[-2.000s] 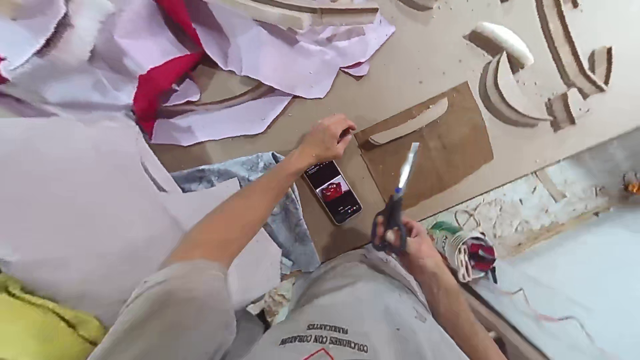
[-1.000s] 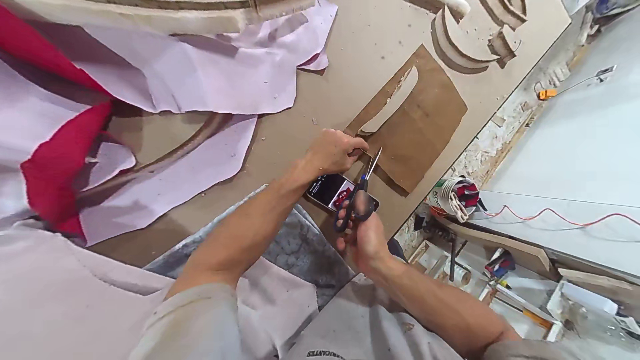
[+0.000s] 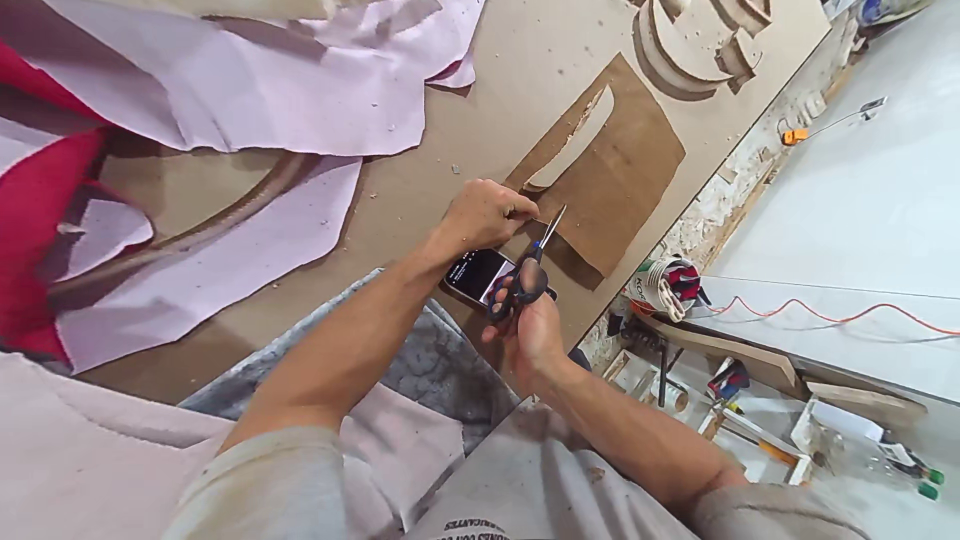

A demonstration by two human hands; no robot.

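Observation:
My right hand [image 3: 529, 322] grips dark-handled scissors [image 3: 531, 274], their blades pointing up over the lower edge of a brown fabric piece [image 3: 630, 165]. My left hand [image 3: 491, 214] pinches the lower left corner of that brown piece between thumb and finger. A narrow, curved cream strip [image 3: 574, 139] lies on the brown piece near its left edge. Beneath the scissors and partly covered by my right hand, a smartphone [image 3: 474, 276] lies on the table with its screen lit.
Pink-lilac fabric [image 3: 300, 90] and red fabric [image 3: 37, 247] spread over the table's left side. Grey mottled fabric [image 3: 442, 360] lies near my body. Curved pieces [image 3: 675, 49] sit at the upper right. Beyond the table edge are a container [image 3: 664, 289] and an orange cord [image 3: 840, 319].
The scissors in my right hand have moved from beside the phone to over it, up to the brown piece's lower edge. The view has shifted and turned.

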